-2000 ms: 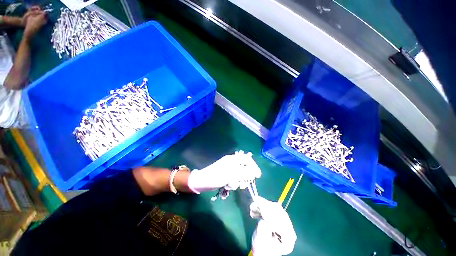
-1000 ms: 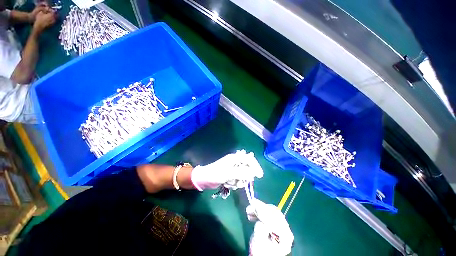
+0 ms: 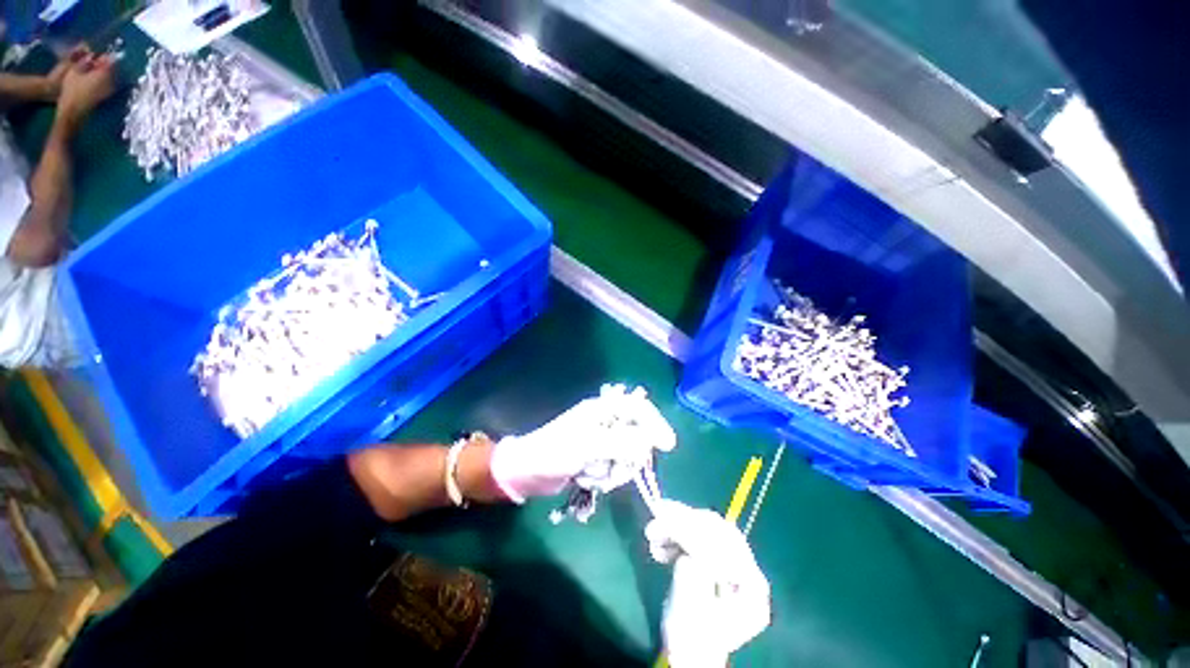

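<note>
My left hand, in a white glove, is closed around a bunch of thin silver-white rod parts; their knobbed ends stick out above and below the fist. My right hand, also gloved in white, is just below and to the right. Its thumb and fingertips pinch the lower end of one rod that reaches up to my left hand. The glove fabric and rods are overexposed and blend together. Both hands are over the green bench.
A large blue bin at left holds many rods. A darker blue bin at right holds another heap, with a small side tray beside it. A metal rail runs behind. A co-worker's arm and a rod heap are upper left.
The view has shifted slightly, so more of the white sheet at the top left and a lone rod at the lower right show. Both hands keep nearly the same hold.
</note>
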